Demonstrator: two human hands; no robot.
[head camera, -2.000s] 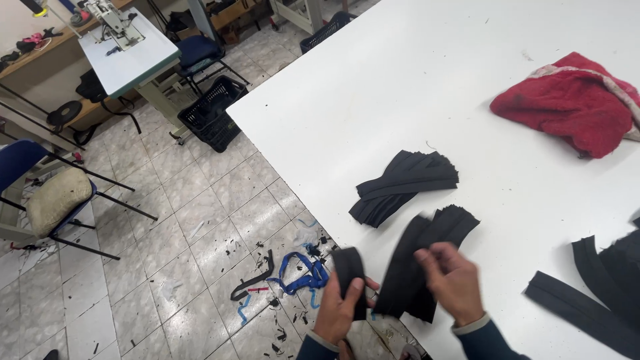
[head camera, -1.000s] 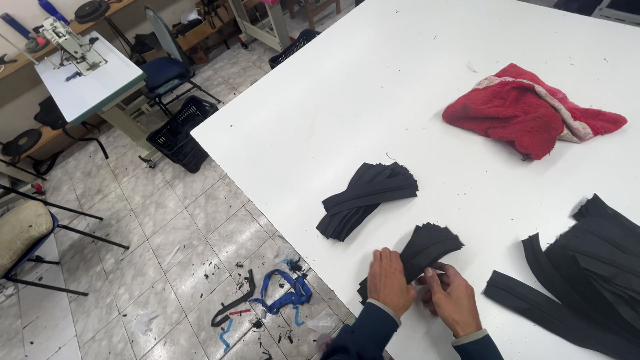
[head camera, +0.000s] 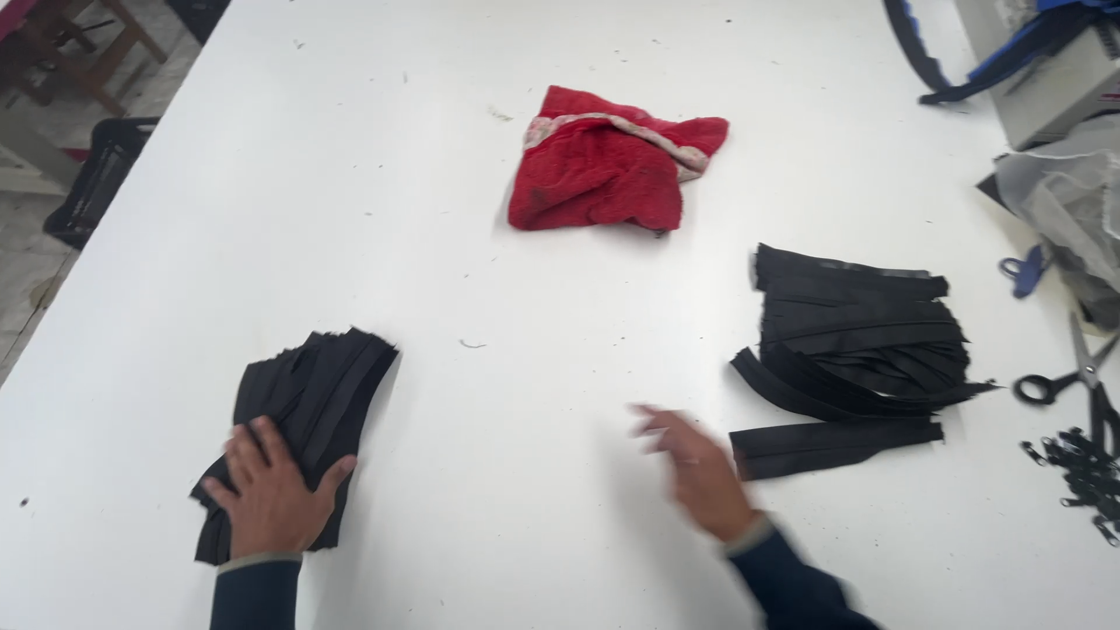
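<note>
My left hand (head camera: 276, 499) lies flat, fingers spread, on a fanned stack of black zipper-tape strips (head camera: 319, 394) at the left of the white table. Nothing is in my right hand (head camera: 696, 472), which is blurred above the table with its fingers apart. Just to its right is a loose black strip (head camera: 822, 446), and beyond that a larger pile of black strips (head camera: 862, 324), some of them curved. At the far right, scissors with black handles (head camera: 1088, 372) rest beside a heap of small black zipper sliders (head camera: 1081, 477).
A crumpled red cloth (head camera: 604, 175) with a pale band lies on the white table (head camera: 420, 262). Toward the right edge are a blue clip-like object (head camera: 1025, 269), a translucent bag (head camera: 1063, 175) and a light box (head camera: 1050, 83). A black crate (head camera: 105, 179) stands on the floor at left.
The view has swung right. Both hands were together on one bunch of strips; now they are apart. The two separate bunches seen before now appear as one stack under my left hand.
</note>
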